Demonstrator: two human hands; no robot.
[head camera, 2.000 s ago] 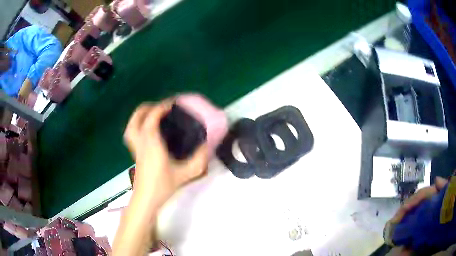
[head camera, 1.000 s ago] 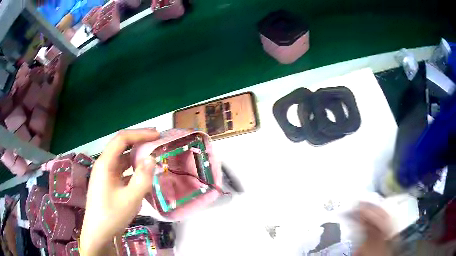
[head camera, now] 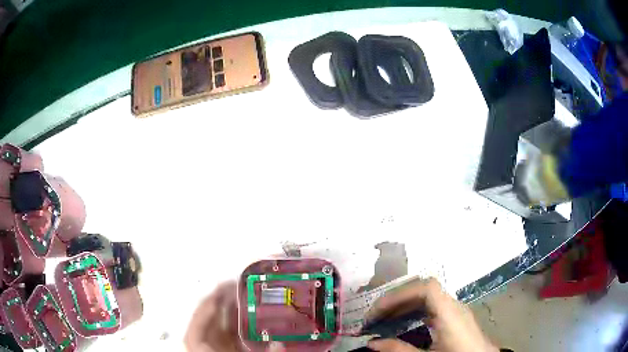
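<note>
A pink housing [head camera: 256,302] is at the bottom centre, open end up. Its green board frame, a silver part with yellow, and thin dark wires show inside. My left hand [head camera: 212,321] holds its left side; the hand is blurred and cut off by the bottom edge. My right hand [head camera: 441,317] is just right of the housing, its fingers closed on a black part [head camera: 396,322], which looks like the cooling fan. Thin wires run from the housing towards it. The fingers hide much of the part.
The blue electric screwdriver [head camera: 595,155] is at the right, its pale nose over the feeder [head camera: 497,196]. Black cover rings [head camera: 354,86] overlap at the far side, beside a lit smartphone [head camera: 237,69]. Several pink housings [head camera: 69,199] crowd the left. A green belt [head camera: 330,12] lies beyond.
The view has shifted. The housing is now lower and upright in front of me instead of tilted in my raised left hand. My right hand has come beside it and holds the black part.
</note>
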